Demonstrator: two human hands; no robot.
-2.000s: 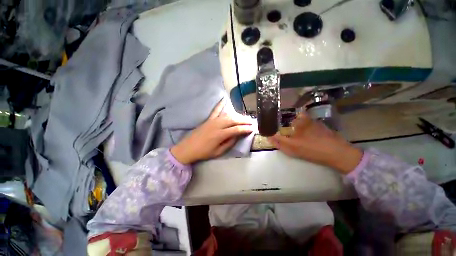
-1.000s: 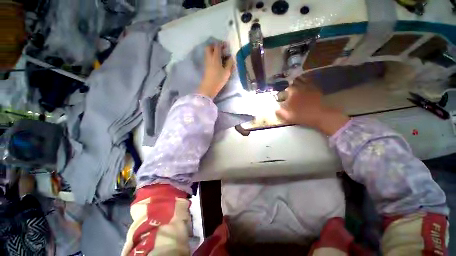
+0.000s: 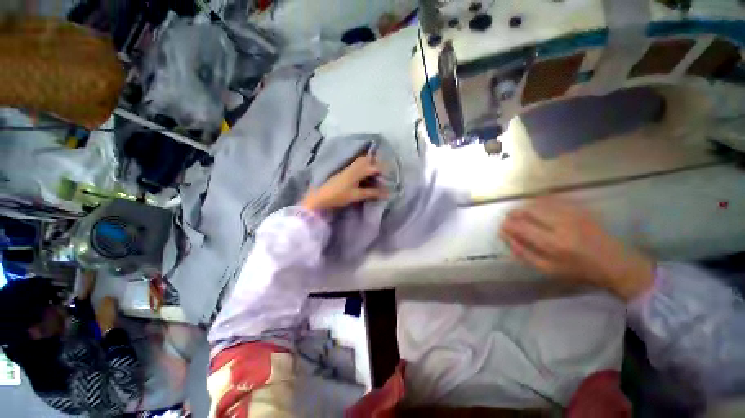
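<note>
A grey garment panel [image 3: 347, 229] lies bunched at the left part of the white table, left of the needle. My left hand [image 3: 351, 186] grips its upper part with bent fingers. The presser foot and needle area [image 3: 470, 145] is in bright light, with no cloth seen under it. My right hand [image 3: 564, 245] is blurred, over the table's front part, fingers somewhat spread and holding nothing. A small dark grey cut piece [image 3: 592, 122] lies flat on the machine bed right of the needle.
The machine head [image 3: 564, 33] stands at upper right. A stack of grey cut pieces [image 3: 253, 171] lies along the table's left side. Thread snips at the right edge are barely visible. Pale cloth [image 3: 506, 343] covers my lap. A person [image 3: 73, 351] sits at lower left beside other equipment.
The panel has come away from the needle and is bunched to the left in my left hand. My right hand has moved from the needle to the table's front. The view has shifted left.
</note>
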